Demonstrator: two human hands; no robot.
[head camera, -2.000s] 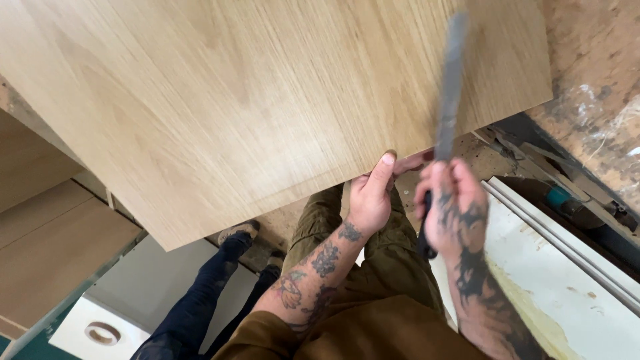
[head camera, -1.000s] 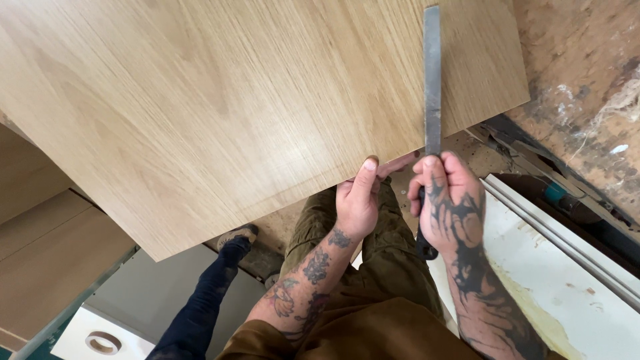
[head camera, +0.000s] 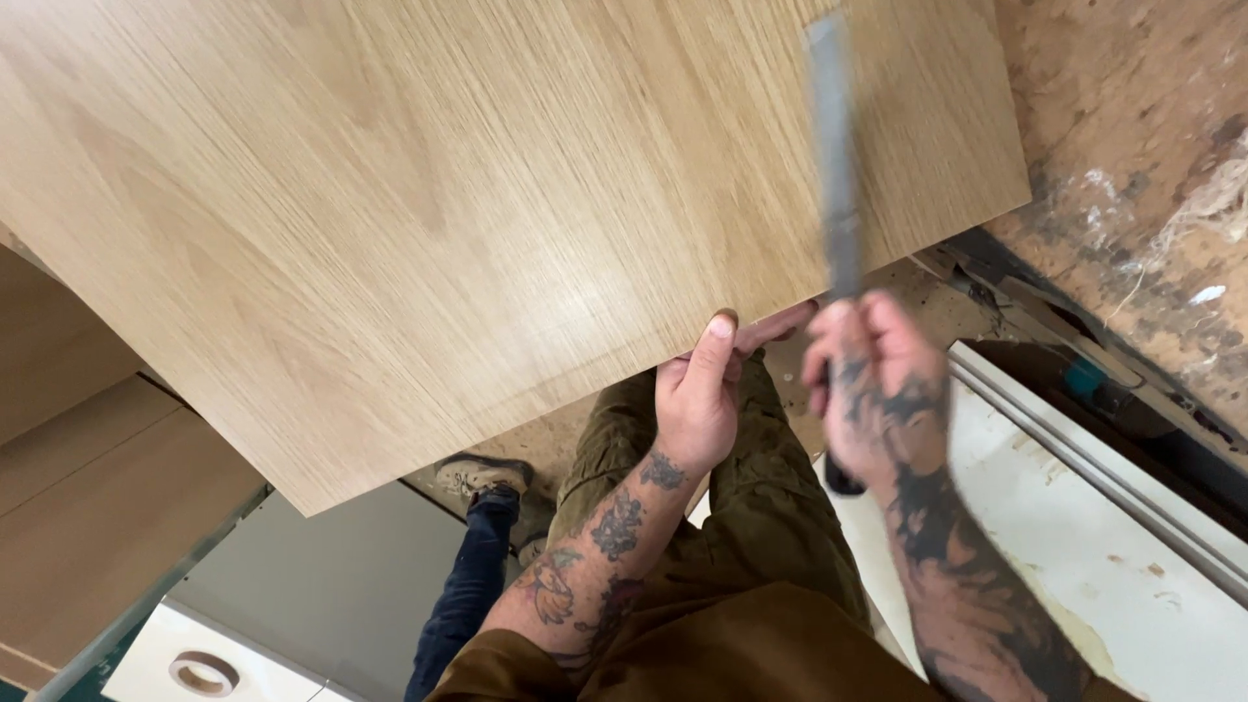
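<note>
A large wood-grain laminated panel (head camera: 468, 224) fills the upper middle of the view. My left hand (head camera: 702, 390) grips its near edge, the thumb on top and the fingers underneath, partly hidden. To the right, my right hand (head camera: 882, 390) is closed around the dark handle of a flat metal file (head camera: 834, 146). The file points away from me over the panel's right part, its blade slightly blurred. Whether the blade touches the panel edge, I cannot tell.
A stained workbench top (head camera: 1131, 146) lies at the upper right. White panels (head camera: 1063, 526) are at the lower right. At the lower left are a grey-white cabinet (head camera: 331, 585) bearing a roll of edge banding (head camera: 204, 673), brown boards (head camera: 127, 507), and another person's leg (head camera: 468, 585).
The file has moved and its blade is tilted more than a second ago. My left hand keeps its hold on the panel edge. The other person's leg has shifted.
</note>
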